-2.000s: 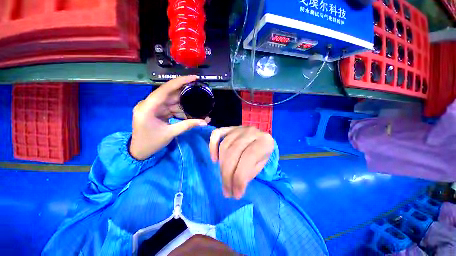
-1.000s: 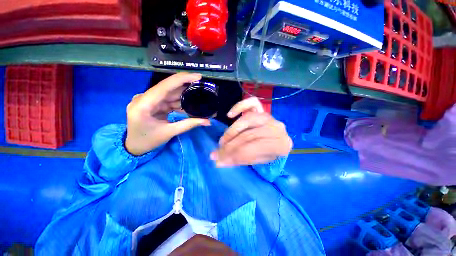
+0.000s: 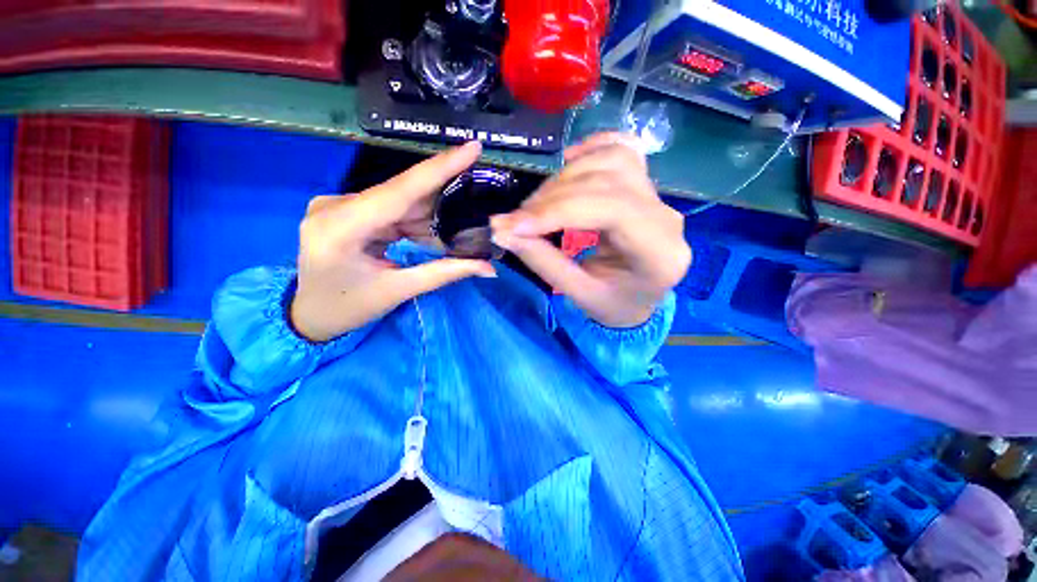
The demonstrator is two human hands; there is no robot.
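A round black watch case (image 3: 469, 207) with a glossy face and thin shiny rim is held in front of the bench edge. My left hand (image 3: 381, 244) holds it from the left, thumb below and index finger above. My right hand (image 3: 603, 227) is at its right side, thumb and fingertips together at the rim. Whether the right fingers grip the case or something small cannot be told. The black test fixture (image 3: 461, 131) with white lettering lies just beyond, and the red clamp handle (image 3: 554, 57) rises over its right side.
The blue and white leak tester (image 3: 751, 57) stands at the back right with a thin clear tube. A red tray (image 3: 898, 176) with black units is right of it. Red trays (image 3: 171, 34) are stacked at the back left, others (image 3: 85, 210) below the bench. A purple sleeve (image 3: 910, 335) is at right.
My right hand has moved up and left from beside the case to touch its right side. My left hand still holds the case. The clamp handle shows further right and higher.
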